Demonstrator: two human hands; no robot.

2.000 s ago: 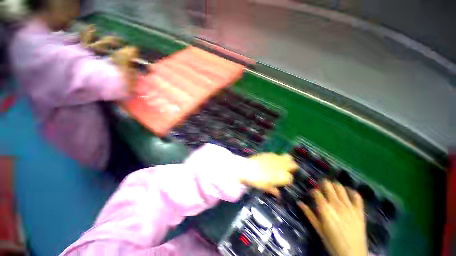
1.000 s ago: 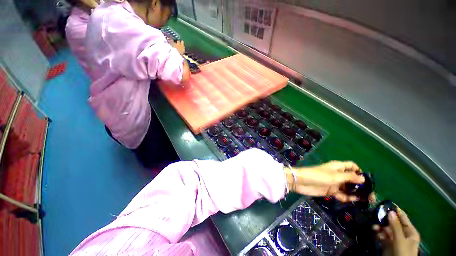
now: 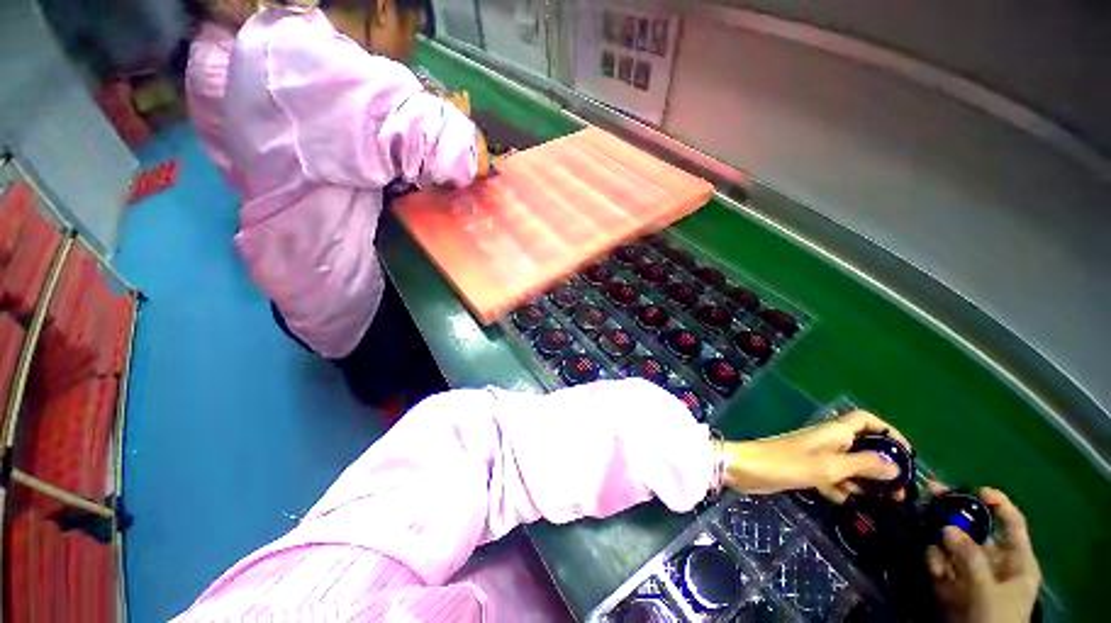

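My left hand is shut on a round black electronic unit, thumb on its face, which shows a small pale-blue glow. My right hand is shut on another round black unit with a blue glow on its face, at the lower right. Both units are above a dark tray of discs, one showing red marks. A clear blister tray with some black discs lies in front of me, cut off by the bottom edge.
A filled blister tray lies further left on the green mat, partly under an orange-red foam sheet. A co-worker in a pink smock stands at the bench beyond it. Racks of red trays stand at the far left.
Both hands now hold units close together at the lower right; earlier they reached over the trays. The unit faces now glow blue. The view has shifted and steadied.
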